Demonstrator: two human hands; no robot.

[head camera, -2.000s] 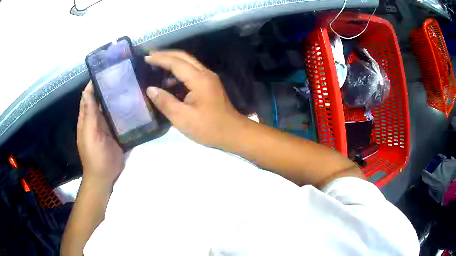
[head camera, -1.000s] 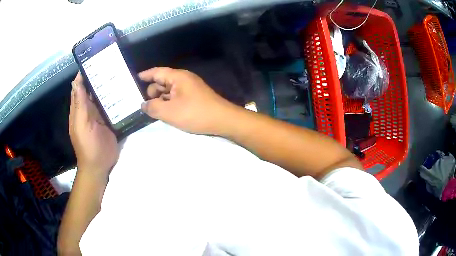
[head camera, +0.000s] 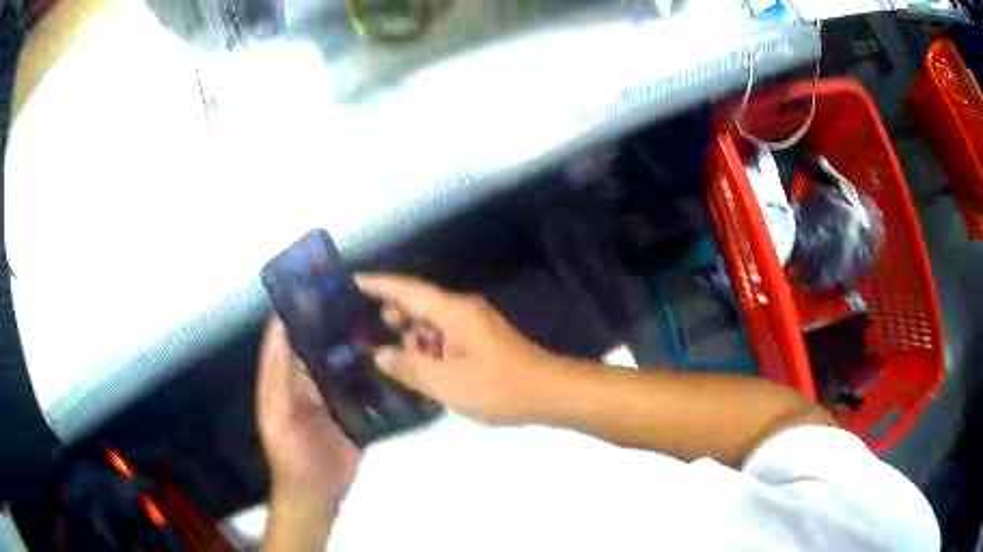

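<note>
A black smartphone (head camera: 343,340) is held tilted in front of the white table's front edge, its screen dark and blurred with small coloured patches. My left hand (head camera: 296,421) holds the phone from below and its left side; the fingers behind it are hidden. My right hand (head camera: 464,350) is at the phone's right edge, with thumb and forefinger bent over the lower screen. The right hand is blurred, and it holds nothing that I can see.
The white table (head camera: 140,216) curves across the top. A red basket (head camera: 916,313) on the right holds knotted plastic bags (head camera: 835,232); a white cable (head camera: 778,142) hangs over it. An orange-red basket (head camera: 954,119) stands at the far right. Dark cloth (head camera: 102,507) lies lower left.
The view has shifted, so phone, hands and baskets appear lower and further right, and more table shows. The phone screen has gone from a light list to a dark picture.
</note>
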